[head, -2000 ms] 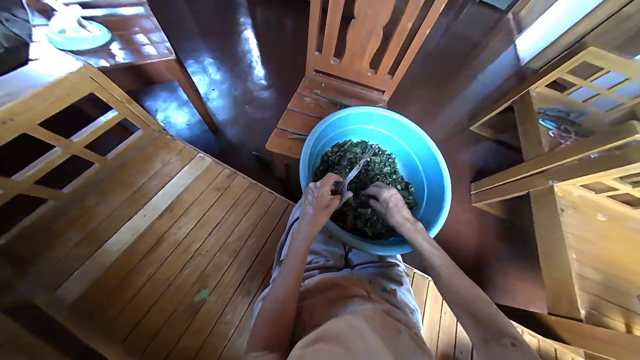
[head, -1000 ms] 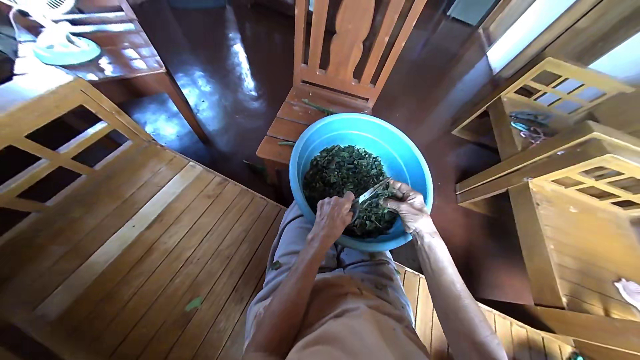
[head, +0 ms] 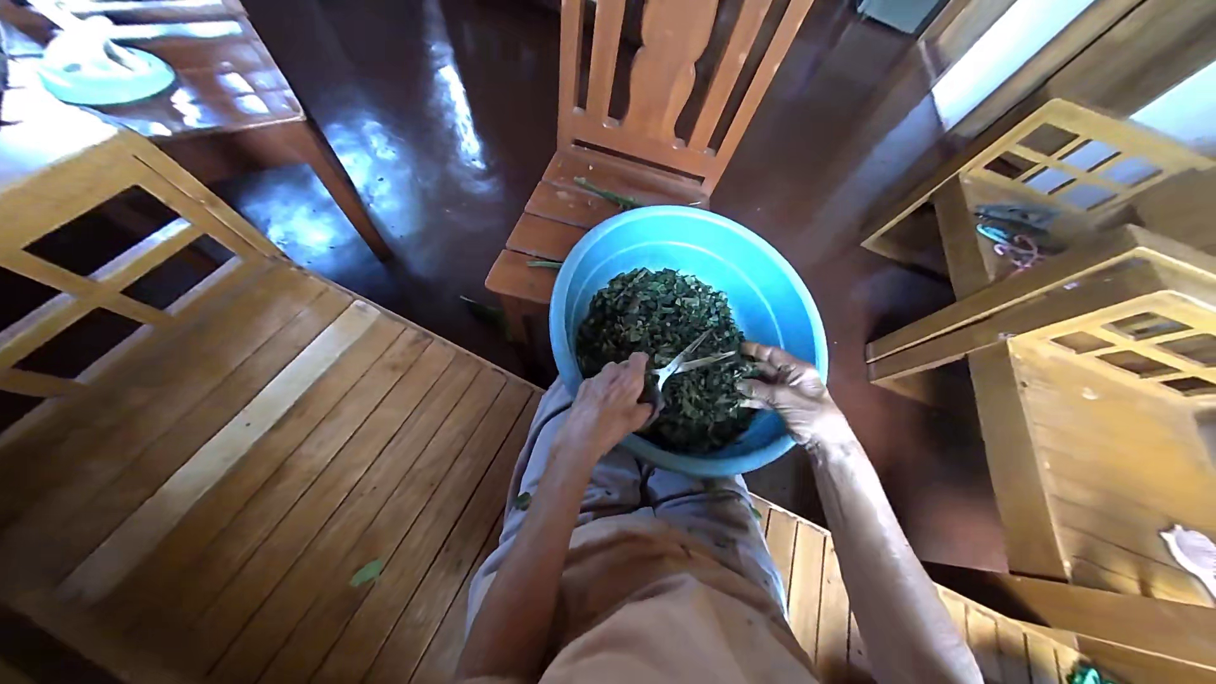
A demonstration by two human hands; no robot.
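Note:
A blue plastic basin (head: 793, 285) rests between my lap and the front of a wooden chair seat. Chopped dark green leaves (head: 655, 313) are heaped inside it. My left hand (head: 616, 399) grips the handles of metal scissors (head: 676, 367) over the heap, their blades spread apart and pointing right. Over the basin's right side is my right hand (head: 788, 388), its fingers bent near the blade tips. Whether it pinches any leaf pieces is too unclear to tell.
The wooden chair (head: 556, 204) beyond the basin has green stems on its seat. I sit on a slatted wooden bench (head: 285, 456) with a loose leaf (head: 367, 572). A table (head: 218, 104) stands at upper left, and wooden armchairs (head: 1035, 456) at right.
The scissor blades, close together two seconds ago, are spread now. My right hand has moved from over the leaf heap to the basin's right side.

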